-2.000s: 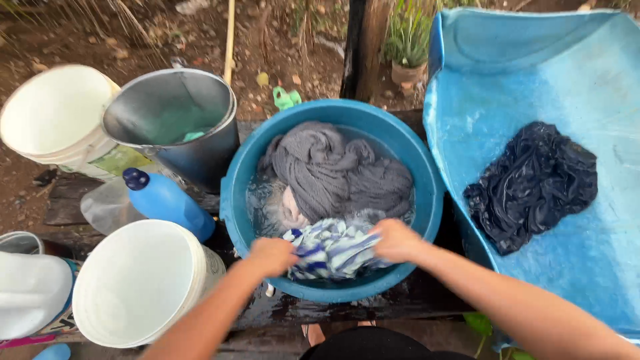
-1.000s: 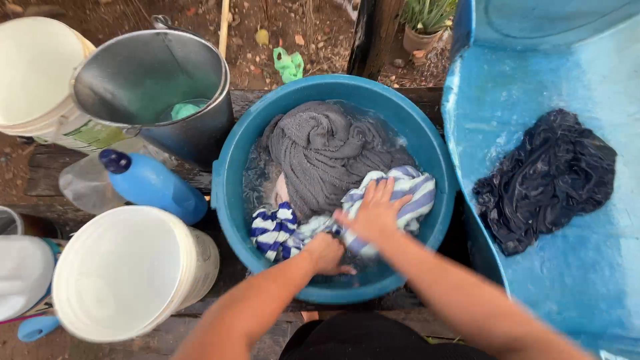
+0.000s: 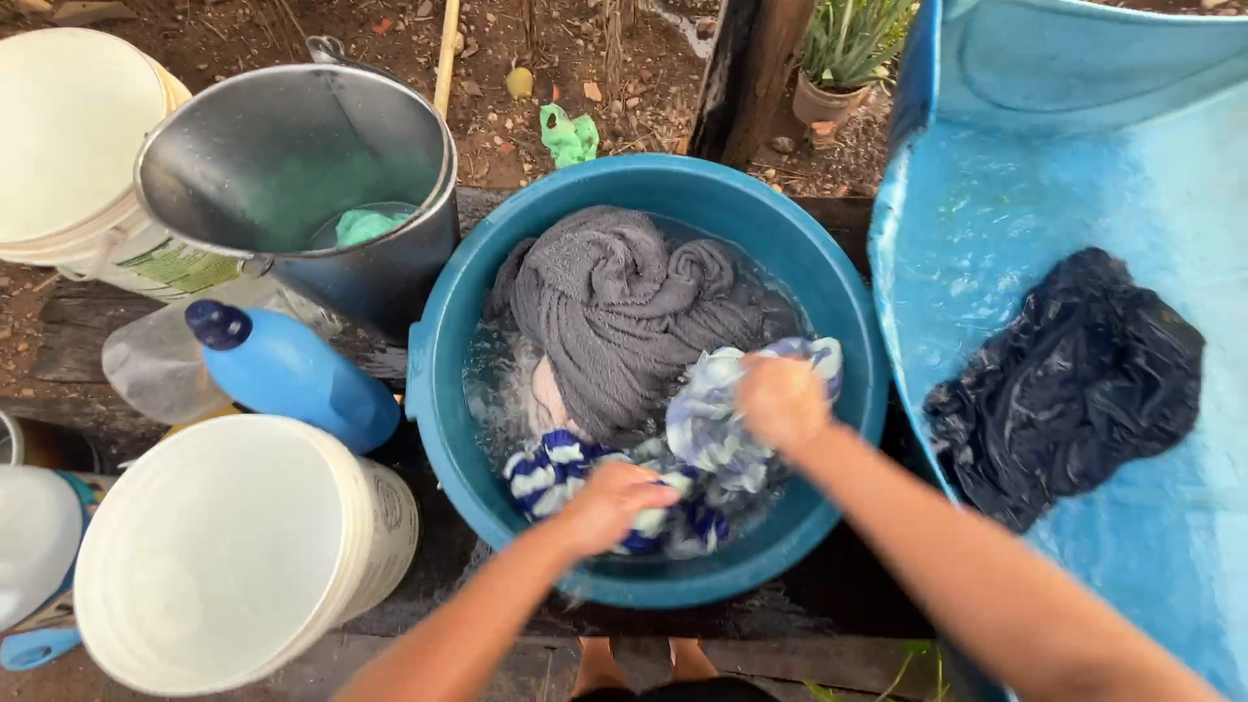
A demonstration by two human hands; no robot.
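Note:
In the middle stands a round blue plastic tub (image 3: 444, 390) of water holding wet laundry. My left hand (image 3: 616, 502) grips the dark-blue-and-white striped part of a wet cloth (image 3: 556, 468) in the tub's near half. Bunched in my right hand (image 3: 783, 398) is its pale, blurred lavender-and-white part (image 3: 707, 414), near the tub's right side. Behind both hands lies a twisted grey towel (image 3: 614, 302), partly in the water. A bit of light pink cloth (image 3: 549, 395) shows at its left edge. Whether the striped parts are one piece I cannot tell.
A metal bucket (image 3: 292, 156) with green cloth, white plastic buckets (image 3: 210, 556), a blue bottle (image 3: 297, 375) and a clear container (image 3: 161, 361) stand left. At right, a blue plastic basin (image 3: 1150, 546) holds dark wet cloth (image 3: 1082, 380). A wooden post (image 3: 751, 78) rises behind the tub.
My right hand, spread flat on the striped cloth a second ago, is now closed around a bunch of it. My left hand has moved left, onto the dark-blue striped part.

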